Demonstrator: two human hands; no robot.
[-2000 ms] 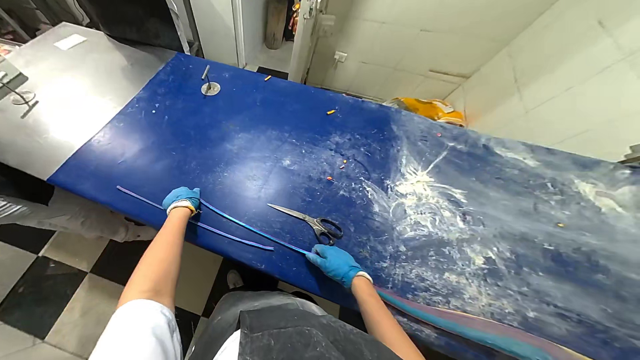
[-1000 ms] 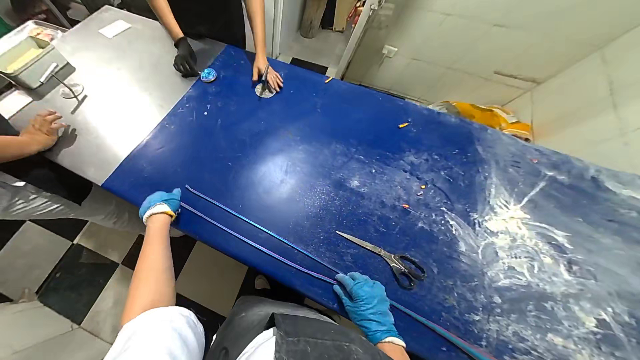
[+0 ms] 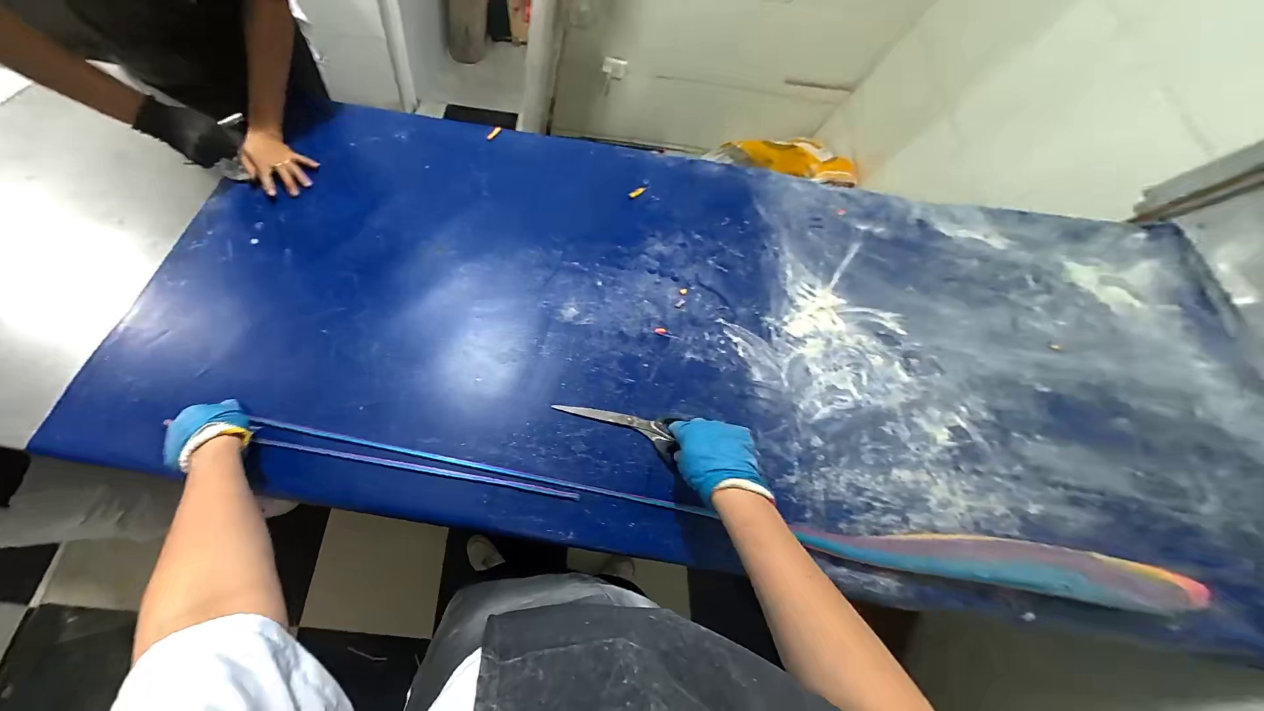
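Observation:
My left hand [image 3: 209, 431], in a blue glove, is closed around thin blue-purple strands near the left end of the blue tabletop. One strand [image 3: 444, 460] runs right to a thick multicoloured roll [image 3: 997, 565], which lies along the front edge and looks like soft candy. A shorter strand [image 3: 494, 481] lies just in front of it and ends near the middle. My right hand [image 3: 719, 458], also blue-gloved, is on the black handles of the scissors [image 3: 614, 417]. The blades point left, behind the strands, and touch neither.
Across the blue table [image 3: 395, 217], a co-worker's bare hand [image 3: 278, 161] rests flat at the far left corner beside a black-gloved hand [image 3: 202, 136]. Small orange bits [image 3: 637, 193] and white powder [image 3: 829, 326] lie on the table. A yellow bag [image 3: 790, 160] stands behind its far edge.
My right hand has left the strand and taken hold of the scissors. The co-worker's bare hand has moved off the small round object it was touching. The view has shifted.

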